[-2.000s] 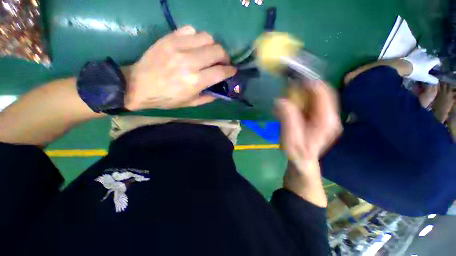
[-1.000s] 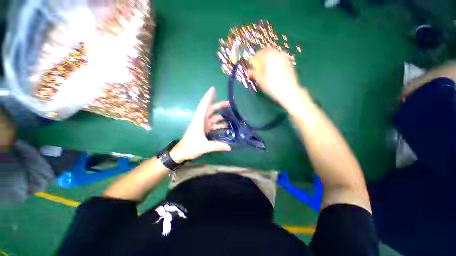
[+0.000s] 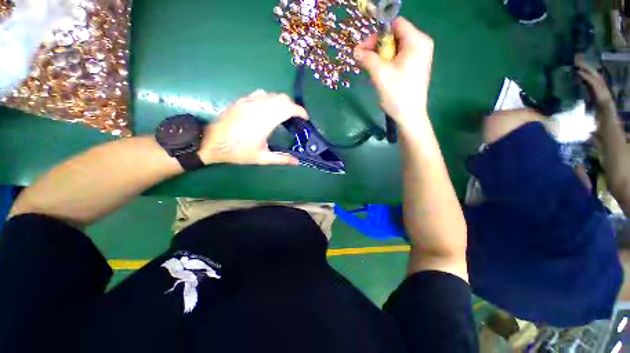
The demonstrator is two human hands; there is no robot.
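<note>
A dark glossy strap part lies on the green table near its front edge, with thin dark bands running from it to the back and to the right. My left hand holds its left side between thumb and fingers. A small round metal piece shows on the part. My right hand grips a mallet by its yellowish handle, raised at the right edge of a loose pile of copper and silver caps. The mallet head is partly cut off by the top edge.
A clear bag of copper pieces lies at the far left on the green table. At the right a person in a dark blue top sits close, with white sheets nearby. A dark round object is at the back right.
My right hand has left the caps and now holds the mallet. My left hand stays on the strap part. The camera view has shifted.
</note>
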